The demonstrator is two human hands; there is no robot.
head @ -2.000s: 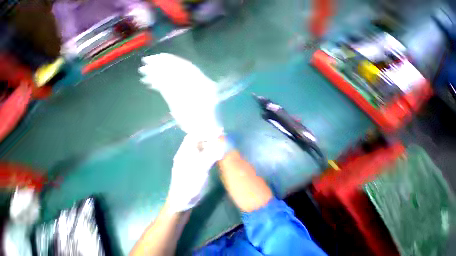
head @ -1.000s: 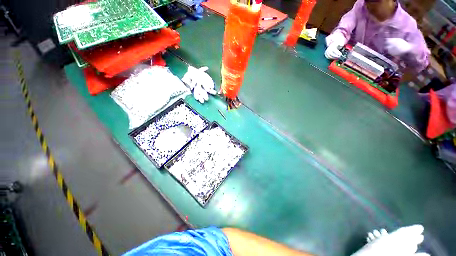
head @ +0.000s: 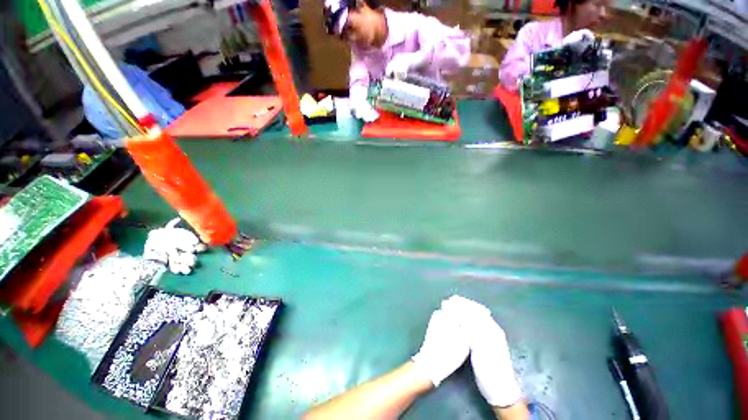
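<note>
My left hand (head: 443, 344) and my right hand (head: 492, 354), both in white gloves, touch each other above the green bench at lower centre. Their fingers are bunched together and partly hidden, and I cannot tell whether anything is between them. A black electric screwdriver (head: 644, 381) lies on the bench to their right, bit pointing away from me. A black two-compartment tray (head: 158, 351) lies to their left. Small silvery screws (head: 217, 353) fill its right compartment; the left one has a bare dark patch.
A whitish bag (head: 111, 299), spare white gloves (head: 174, 246) and an orange-wrapped post (head: 180, 189) stand beyond the tray. Green boards (head: 37, 217) lie on red pads at far left. A red edge (head: 736, 336) shows at right. Two people in pink handle populated boards (head: 410, 97) across the bench.
The view has swung right and up from the tray. Both hands now show together at lower centre; a second ago one glove was visible at the lower right edge. The screwdriver is back in view.
</note>
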